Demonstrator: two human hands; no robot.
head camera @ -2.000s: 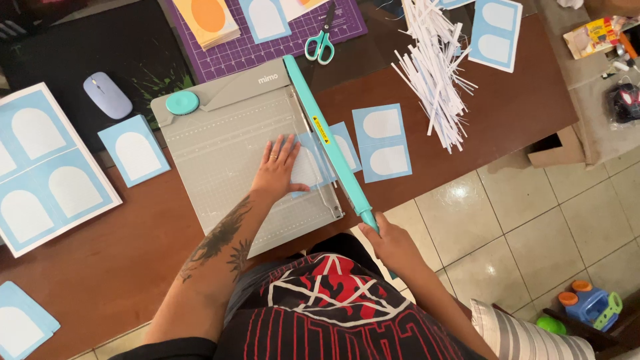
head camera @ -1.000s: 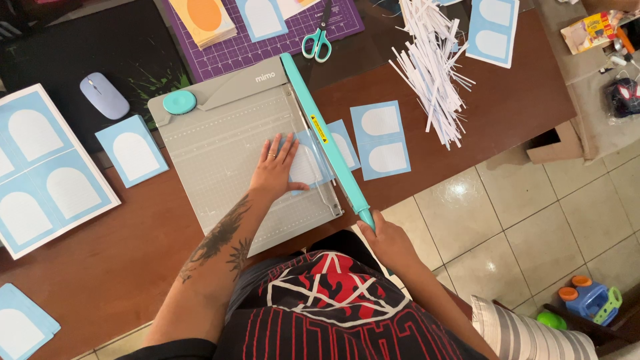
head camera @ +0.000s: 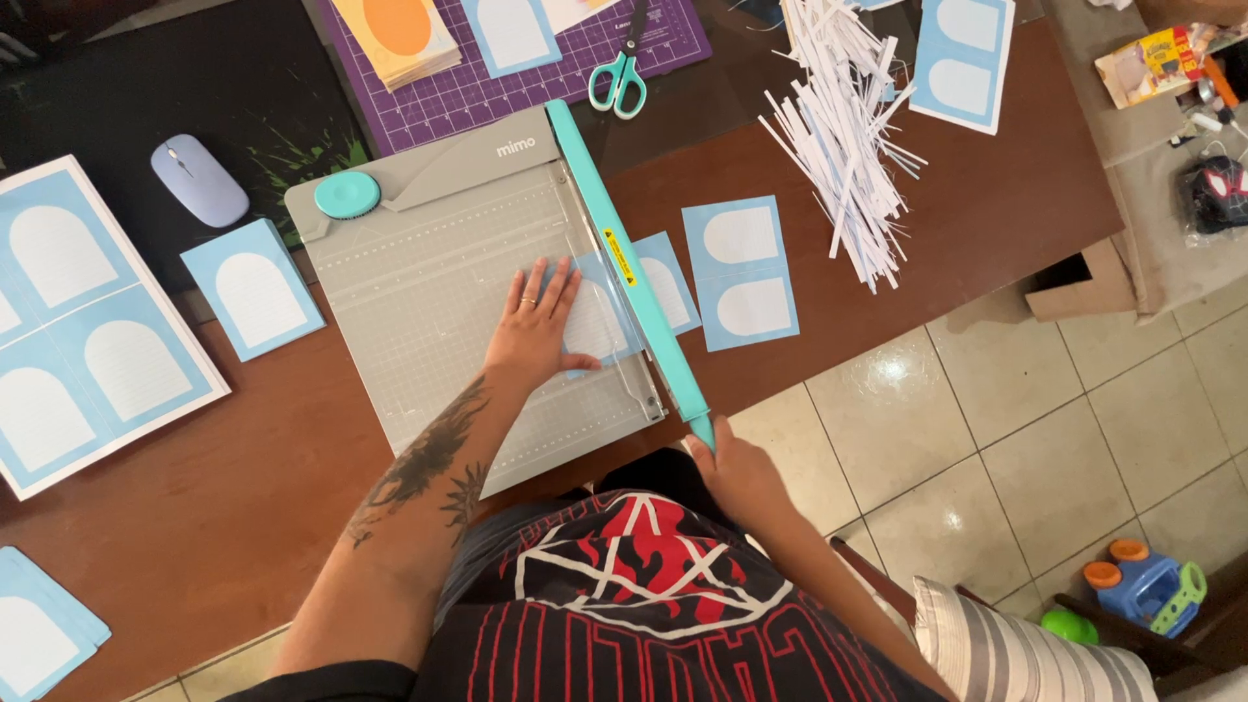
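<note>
A grey guillotine paper trimmer (head camera: 439, 292) lies on the brown table. My left hand (head camera: 538, 327) rests flat on its bed, fingers spread, pressing the left part of a blue-and-white printed card sheet (head camera: 663, 283). That sheet passes under the trimmer's teal cutting arm (head camera: 629, 268), which lies lowered over it. My right hand (head camera: 736, 468) is closed around the handle at the arm's near end. Another blue two-arch card sheet (head camera: 741, 273) lies just right of the trimmer. A stack of blue cards (head camera: 253, 290) sits to its left.
A pile of white paper strips (head camera: 848, 146) lies at the upper right, near more printed sheets (head camera: 963, 63). Teal-handled scissors (head camera: 617, 86) rest by a purple cutting mat (head camera: 429, 122). At left are a mouse (head camera: 200, 180), large printed sheets (head camera: 93, 331) and more cards (head camera: 44, 624).
</note>
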